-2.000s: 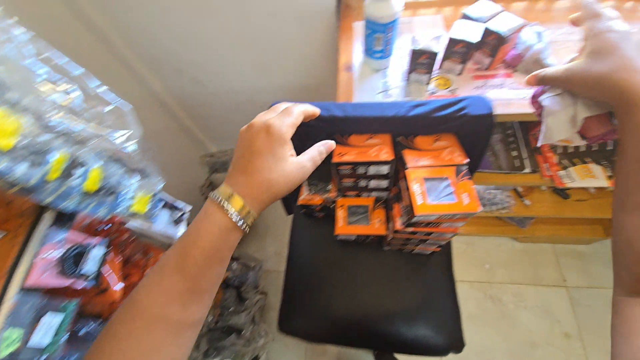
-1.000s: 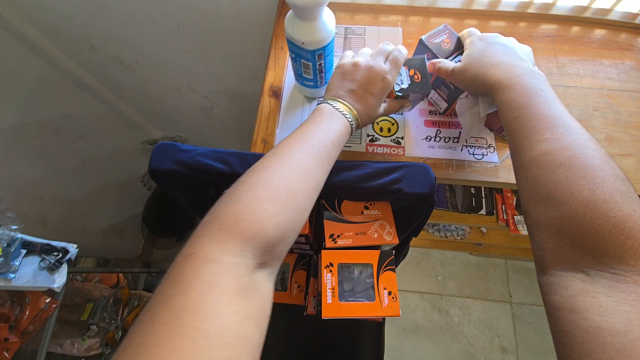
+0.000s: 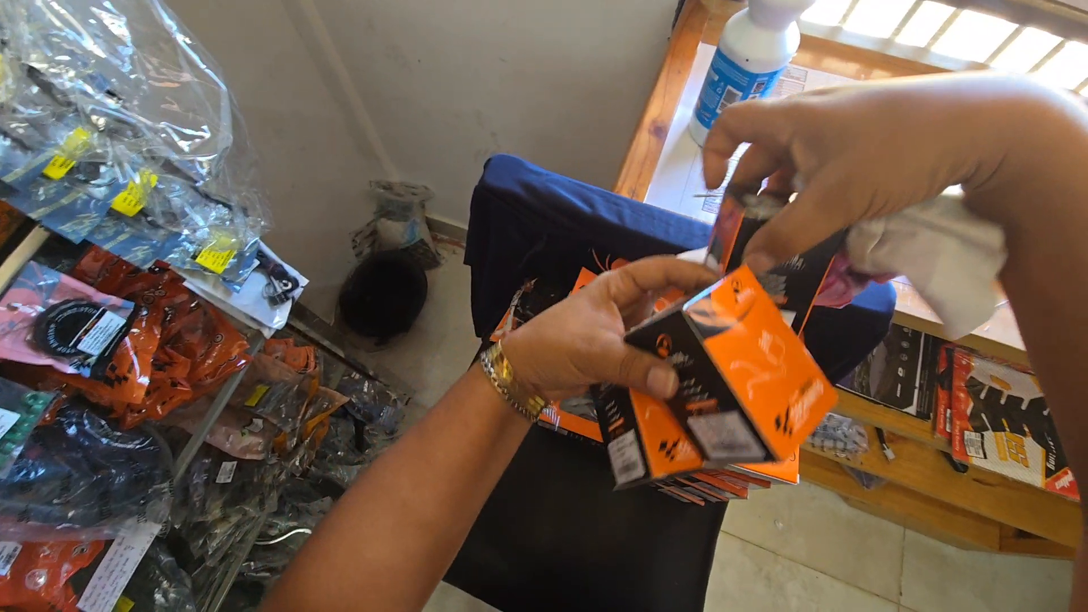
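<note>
My left hand (image 3: 603, 331), with a gold watch band at the wrist, holds small orange-and-black cardboard boxes (image 3: 748, 365) tilted over the chair. My right hand (image 3: 816, 170) comes in from the upper right, its fingers on another black-and-orange box (image 3: 778, 255) just behind them. A whitish cloth (image 3: 935, 255) with a pink part hangs beneath my right hand; whether the palm grips it is hidden. More orange boxes (image 3: 574, 416) stand on the black chair seat (image 3: 586, 527), partly covered by my left hand and the held boxes.
A dark blue cloth (image 3: 586, 204) covers the chair's backrest. Behind it, a white bottle (image 3: 748, 64) with a blue label stands on a wooden desk (image 3: 663, 110), with packages (image 3: 1003, 408) on its lower shelf. Bagged parts (image 3: 161, 340) fill the left side. A black bin (image 3: 382, 293) sits by the wall.
Both hands have come from over the desk to above the chair, and orange-and-black boxes are now in my left hand. The view has shifted.
</note>
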